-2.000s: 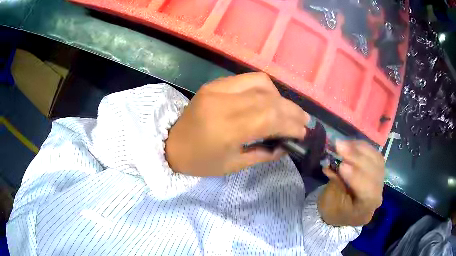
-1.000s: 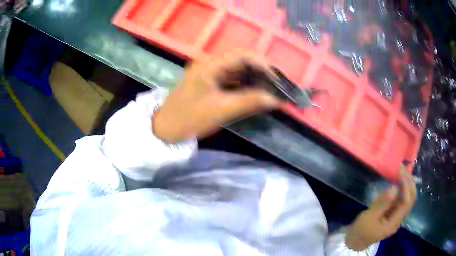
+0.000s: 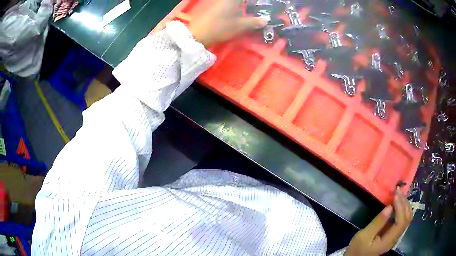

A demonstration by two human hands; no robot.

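Observation:
The red-orange foam tray [image 3: 295, 122] lies slanted on the bench, with empty square pockets along its near edge. Rows of black units with silver clips [image 3: 348, 84] fill its farther part. My left hand [image 3: 217, 22] reaches over the tray's upper left, blurred and cut by the top edge. Its thumb touches a clamped unit [image 3: 269, 33] at the near end of the clamped rows; the other fingers are hidden, so its grip is unclear. My right hand [image 3: 384, 227] rests at the tray's near right corner, fingers apart and slightly bent, with nothing seen in it.
A pile of loose clips [image 3: 445, 160] lies right of the tray. Pale tape [image 3: 417, 205] is by the right corner. A white strip [image 3: 116, 13] lies on the dark green bench [image 3: 82, 25] at upper left. Another person's pale sleeve [image 3: 22, 37] is at far left.
My left hand has carried a clamped unit from in front of my body up and over the tray. My right hand has let go of it and moved down to the tray corner. The view has shifted.

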